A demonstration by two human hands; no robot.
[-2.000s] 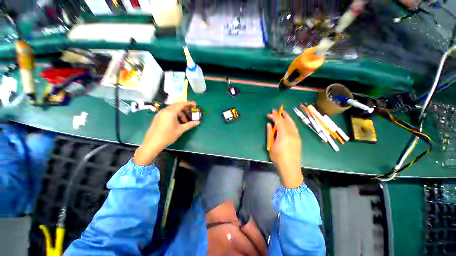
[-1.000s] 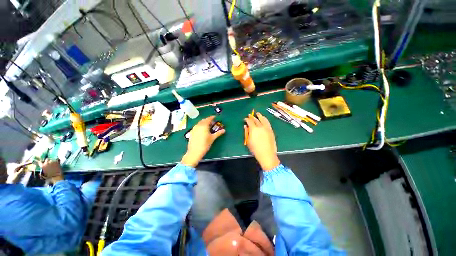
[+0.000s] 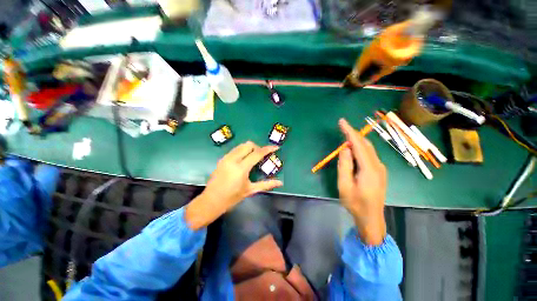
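Observation:
Three small black cases with gold and white insides are on the green mat: one left, one in the middle, one near the front edge. My left hand is around the front case, thumb and index finger apart on either side, with no clear grip. My right hand is to the right, fingers extended upward. An orange stick runs diagonally past its thumb and fingers; whether they grip it cannot be told. A small black fob lies behind the cases.
White and orange sticks lie right, beside a brown round holder and yellow-brown sponge. An orange tool hangs blurred above. A bottle, paper and parts bin stand left. A blue sleeve shows far left.
The view has shifted. My left hand is now around a case nearer the front edge; three cases show on the mat. The orange stick has turned from nearly upright to diagonal, and my right fingers are straighter.

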